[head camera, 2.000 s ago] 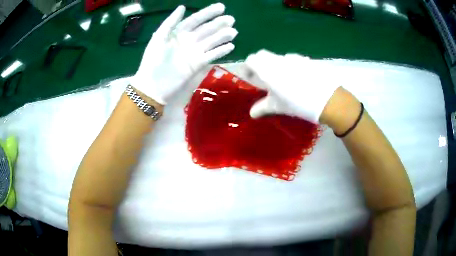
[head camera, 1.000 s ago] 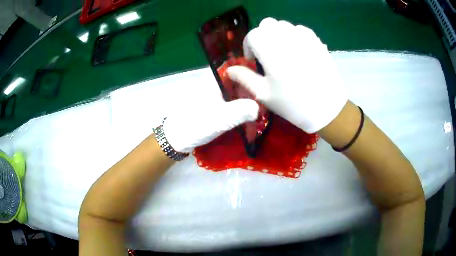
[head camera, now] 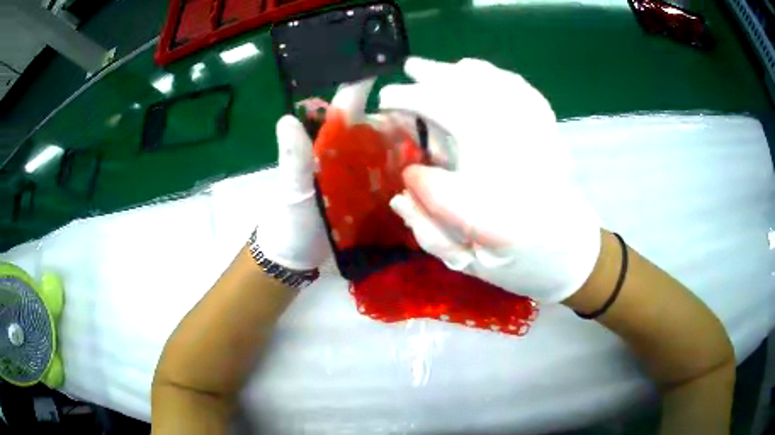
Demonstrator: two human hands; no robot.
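My left hand (head camera: 293, 200), in a white glove, holds a black phone middle frame (head camera: 340, 47) by its left side, tilted, its solid camera end pointing away from me. My right hand (head camera: 510, 178), gloved too, pinches a glossy red film piece (head camera: 361, 174) over the frame's opening. The film is blurred; how much of it touches the frame I cannot tell. The dark red film stack (head camera: 433, 302) lies on the white sheet under the frame's near end, partly hidden by the frame and my right hand.
A red parts tray (head camera: 217, 25) is at the far left on the green surface (head camera: 586, 59). Hollow black frames (head camera: 187, 119) lie at left. A shiny red-black frame (head camera: 671, 21) is at far right. A lime-green fan (head camera: 51, 319) stands at left on the white sheet's (head camera: 161, 280) side.
Both hands came together over the stack, taking hold of a frame and red film. Since one second ago the frame's camera end has swung left. The surface's frames and the tray have shifted in view.
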